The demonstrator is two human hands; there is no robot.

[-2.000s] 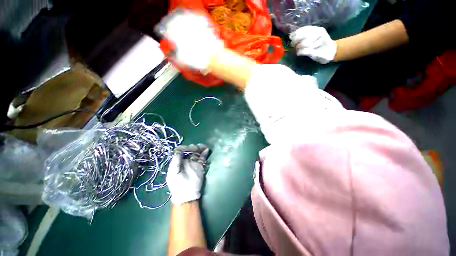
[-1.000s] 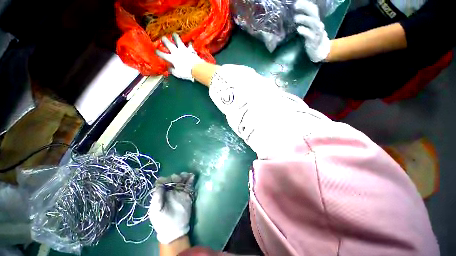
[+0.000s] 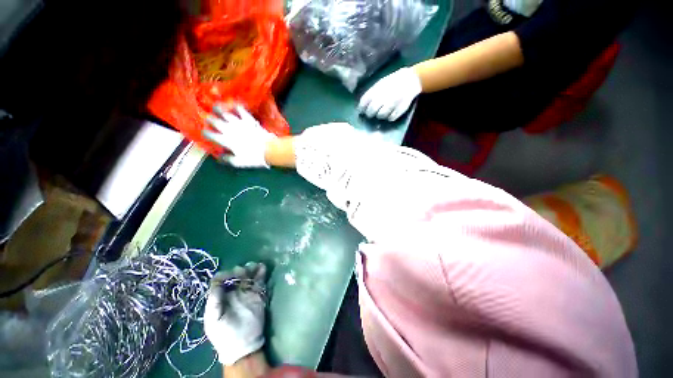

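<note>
My left hand, in a white glove with grey palm and fingertips, is at the bottom centre. Its fingers are curled over a small bunch of dark, thin wire leads. My right hand, also gloved, rests with fingers spread on the side of the red plastic bag; nothing shows in it. Orange rubber bands are inside the bag. A tangled heap of silver-grey wire leads spills from a clear bag, left of my left hand.
One curved lead lies alone on the green bench, near whitish smears. Another person's gloved hand rests by a full clear bag. A white flat surface lies beyond the bench's pale edge.
The view has shifted, so things sit further left and lower. My right hand went from a blur over the red bag to resting on its side. The other person's hand moved off the clear bag.
</note>
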